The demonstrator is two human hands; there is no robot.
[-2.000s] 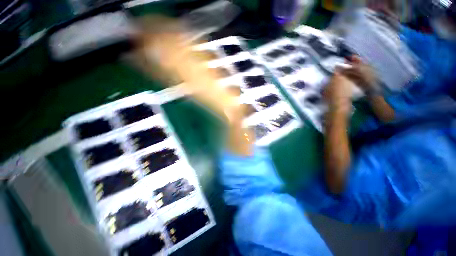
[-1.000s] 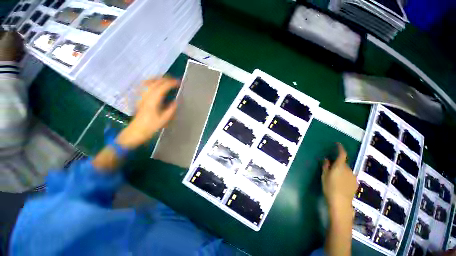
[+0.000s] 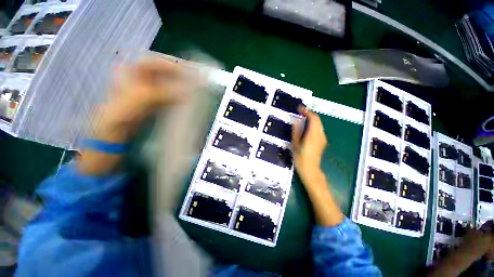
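A white tray (image 3: 230, 233) of black-faced circuit boards (image 3: 242, 112) lies in front of me, slightly tilted. My left hand (image 3: 135, 94), blurred, is raised left of it, with a blue band on the wrist. It holds a long greyish adhesive sheet (image 3: 168, 162), also blurred, which hangs down beside the tray. My right hand (image 3: 310, 143) is at the tray's upper right edge, fingertips by the upper right board. A thin dark tool, apparently tweezers (image 3: 304, 125), shows between its fingers; its tips are not clear.
A tall white tray stack (image 3: 103, 48) stands at left. More board trays (image 3: 362, 208) lie at right. A black bin (image 3: 349, 24) with whitish contents and a shiny grey film package (image 3: 390, 67) are at the back. Another person's blurred forearm (image 3: 466, 251) is at lower right.
My left hand has taken hold of the adhesive sheet and lifted it off the mat. My right hand has moved from the gap between trays to the near tray's edge. The view has shifted.
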